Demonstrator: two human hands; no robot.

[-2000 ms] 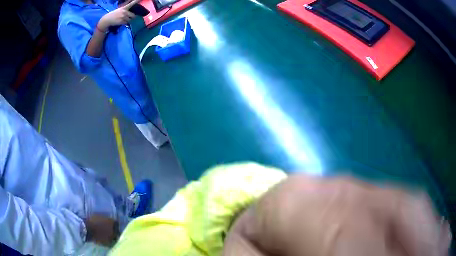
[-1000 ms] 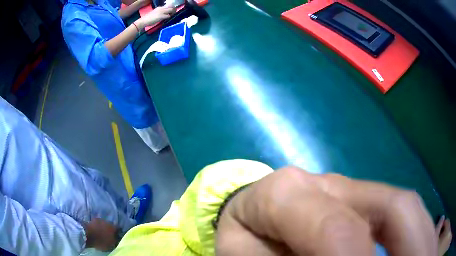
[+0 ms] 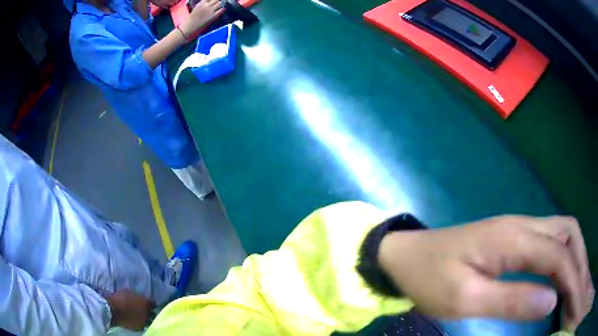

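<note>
My left hand point(image 3: 485, 269), in a yellow sleeve with a dark cuff, reaches across the lower right. Its fingers are curled down and its thumb is bent below them; I cannot tell whether they grip anything. Under the hand, a bluish lit surface point(image 3: 501, 328) is cut off by the bottom edge. Beside it is a dark speckled thing point(image 3: 413, 326), mostly hidden by the sleeve and too cut off to name. My right hand is not clearly in view; only a small pale patch shows at the bottom right edge.
A dark tablet point(image 3: 462, 31) with a lit screen lies on a red pad point(image 3: 518, 92) at the upper right of the green bench point(image 3: 262, 157). A blue bin point(image 3: 216, 62) with white contents is at upper left, beside a person in blue point(image 3: 124, 79). Another person's pale-clothed legs point(image 3: 59, 243) are at left.
My left hand has moved right and now shows more sleeve and cuff. The fingertips at the right edge are gone. A coloured patch now shows on the far tablet's screen.
</note>
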